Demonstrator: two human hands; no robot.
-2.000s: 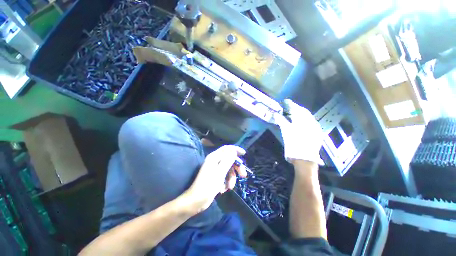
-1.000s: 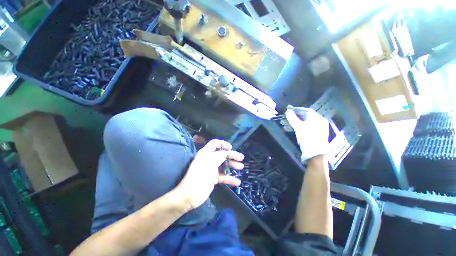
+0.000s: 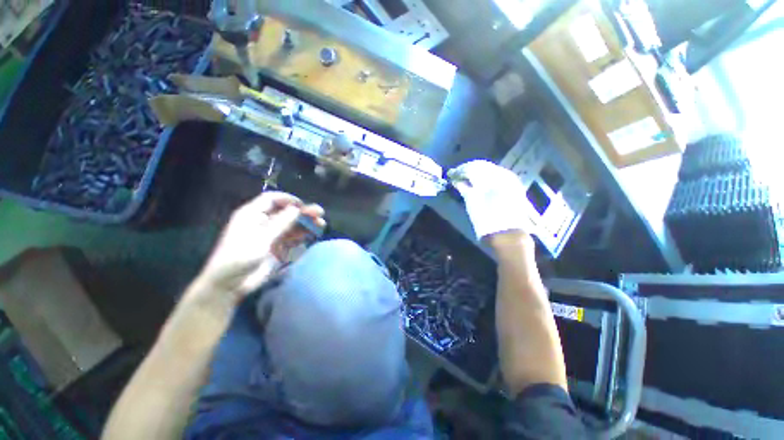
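My left hand is bare, with curled fingers around a small dark capacitor; the palm side is partly hidden. My right hand, in a white glove, is at the near right end of the silver guide rail. Its fingertips pinch something small and dark at the rail's tip, probably a capacitor; the glove hides most of it. The supply bin, with loose dark capacitors, sits below that rail end, between my hands.
The tan-topped machine stands behind the rail. A cardboard chute overhangs a large receiving bin heaped with parts. A grey cloth-covered rounded shape is low centre. Slotted plates, black trays and a cart handle are right.
My left hand has moved left and up, away from the supply bin. My right hand has returned to the rail's end after drawing slightly away. The view has shifted, and the grey rounded shape sits farther right and lower.
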